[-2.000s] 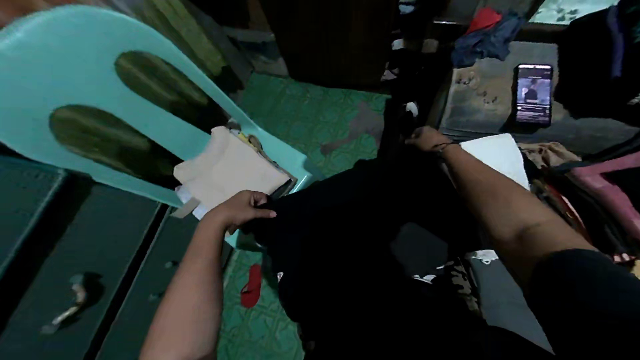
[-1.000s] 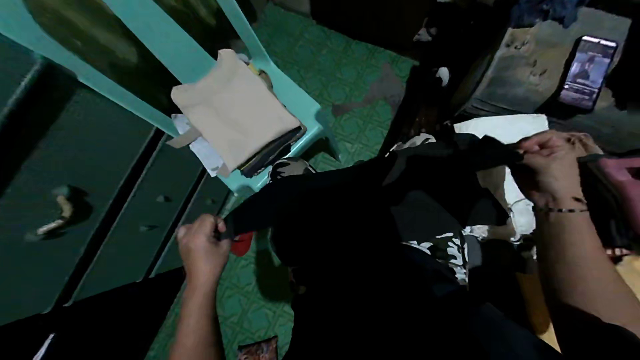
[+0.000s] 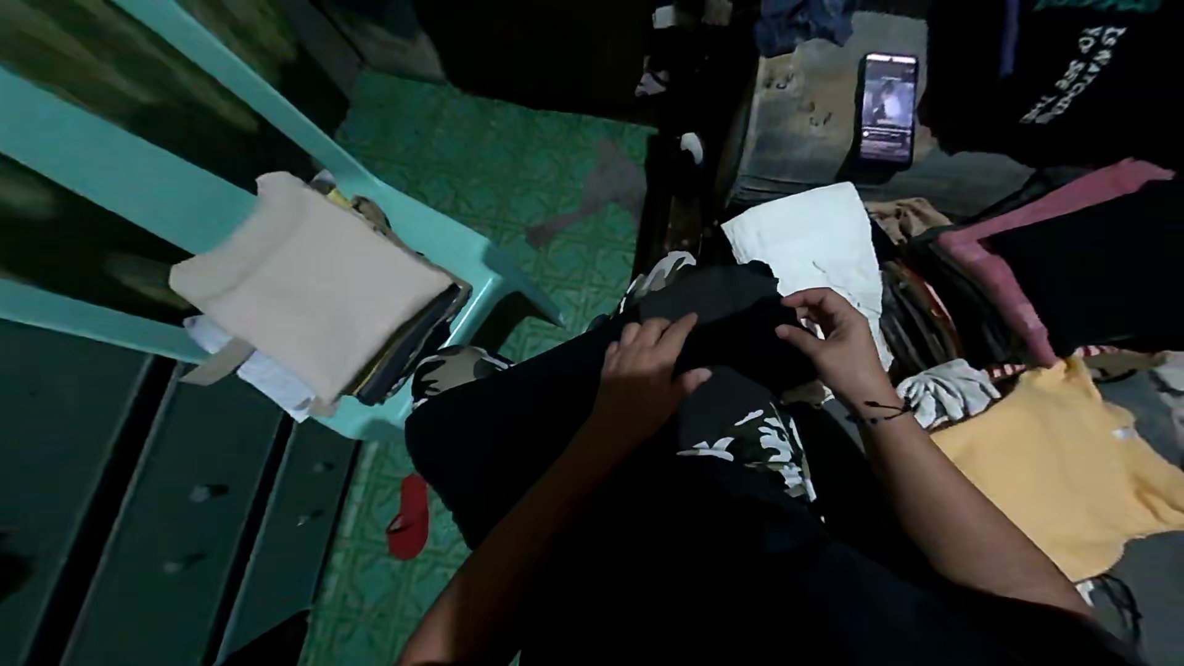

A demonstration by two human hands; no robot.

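Observation:
A black cloth garment (image 3: 527, 398) lies across my lap, over camouflage-patterned shorts (image 3: 763, 444). My left hand (image 3: 647, 361) rests on it near the middle, palm down with fingers spread. At its right end my right hand (image 3: 828, 338) pinches the garment's edge between thumb and fingers. Much of the garment blends with my dark clothing, so its full outline is hard to tell. Just beyond my right hand is a white folded cloth (image 3: 819, 250).
Folded clothes topped by a beige garment (image 3: 314, 287) sit on a green plastic chair (image 3: 462, 231). To the right are a phone (image 3: 888, 109), a pink-edged black garment (image 3: 1091, 259) and a yellow shirt (image 3: 1064, 462). A red slipper (image 3: 409, 518) lies on the floor beside green drawers (image 3: 213, 518).
My hands held the black garment stretched wide between them; now they are close together, the garment laid on my lap. My left hand has moved right and let go of the garment's left end.

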